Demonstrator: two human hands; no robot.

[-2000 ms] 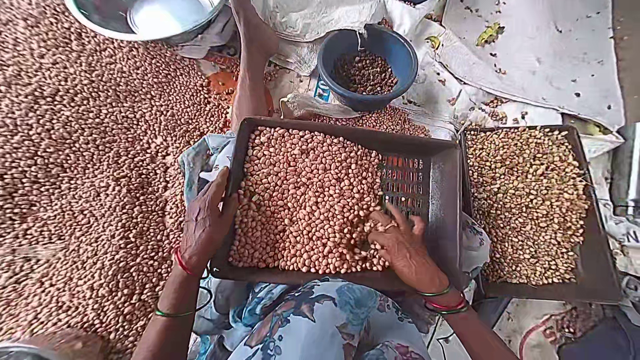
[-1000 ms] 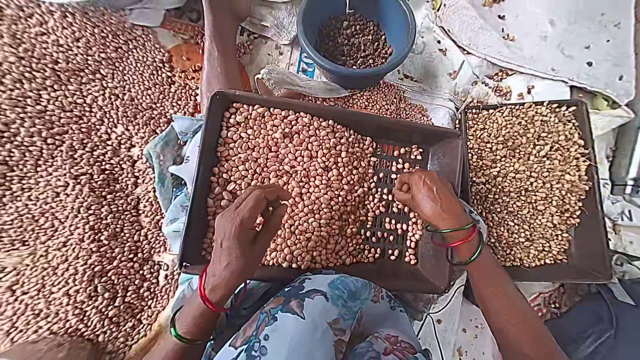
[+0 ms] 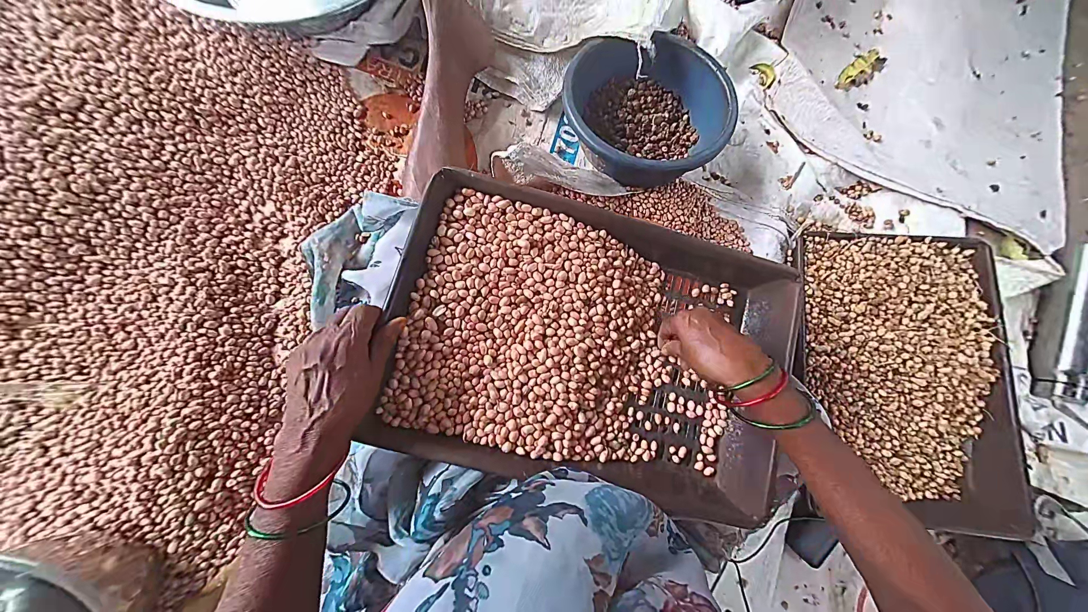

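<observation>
A dark slotted tray (image 3: 595,472) rests on my lap, tilted down toward its right end. Pinkish shelled peanuts (image 3: 518,331) fill its left and middle, with scattered ones over the slots at the right. My left hand (image 3: 336,374) grips the tray's left rim, thumb over the edge. My right hand (image 3: 710,344), fingers curled, is at the right edge of the heap; its fingertips are partly hidden, so whether it holds any nuts is unclear. A second dark tray (image 3: 999,476) beside it on the right holds paler, yellowish-brown pieces.
A blue plastic tub (image 3: 718,110) with dark brown pieces stands beyond the tray. A wide spread of peanuts (image 3: 144,255) covers the left side. White sacks (image 3: 926,102) lie at the back right, and a metal basin (image 3: 314,13) shows at the top left.
My left hand, over the nuts a second ago, is now on the tray's left rim. The slotted tray has turned, its right end now lower in view.
</observation>
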